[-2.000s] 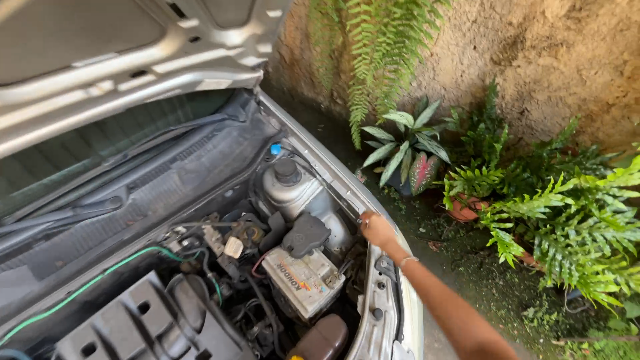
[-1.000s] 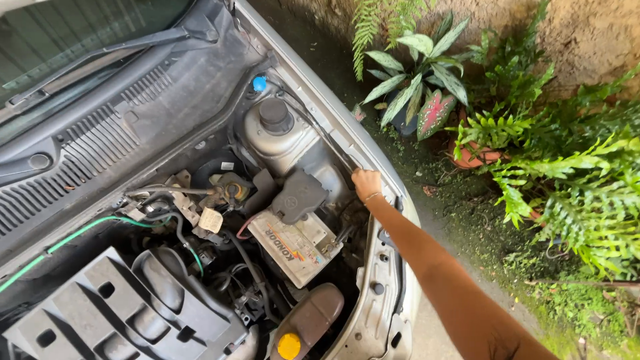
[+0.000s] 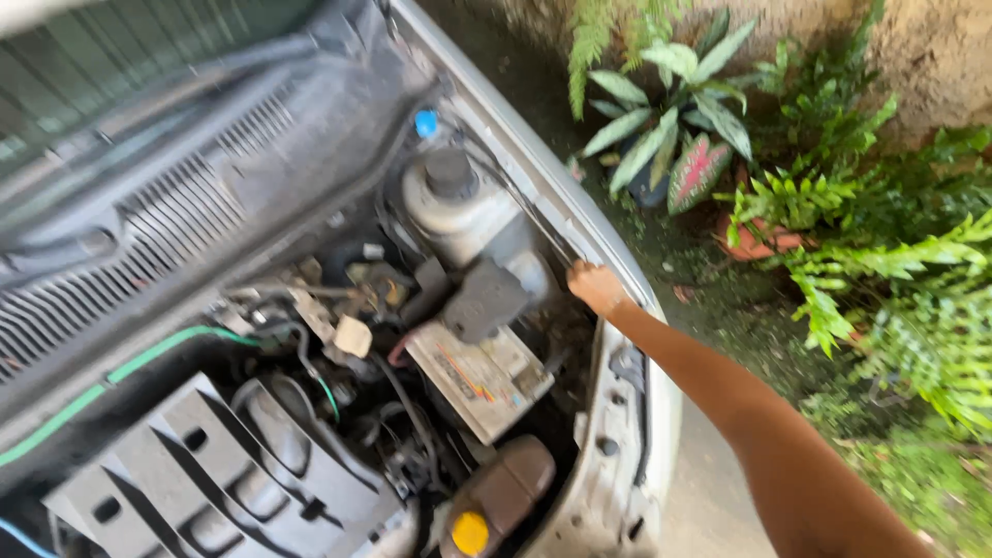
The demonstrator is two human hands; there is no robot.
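My right hand point(image 3: 597, 287) reaches in from the lower right with its fingers closed around the near end of a thin rod point(image 3: 535, 213). The rod lies along the inner edge of the silver fender point(image 3: 554, 167), running back toward a blue cap point(image 3: 425, 123). Left of the hand are the strut tower point(image 3: 457, 205) and a light car battery point(image 3: 477, 380) with a dark cover point(image 3: 484, 301) over one end. My left hand is out of view.
A brown reservoir with a yellow cap point(image 3: 470, 533) sits below the battery. The grey engine cover point(image 3: 225, 473) is at lower left, under the slotted cowl point(image 3: 182, 198). Outside the fender grow a broad-leaved plant point(image 3: 666, 116) and ferns point(image 3: 899, 256) beside a rough wall point(image 3: 938, 58).
The view has shifted closer over the engine bay, and the raised hood seen two seconds ago has mostly left it. My right hand stays at the rod's end by the fender.
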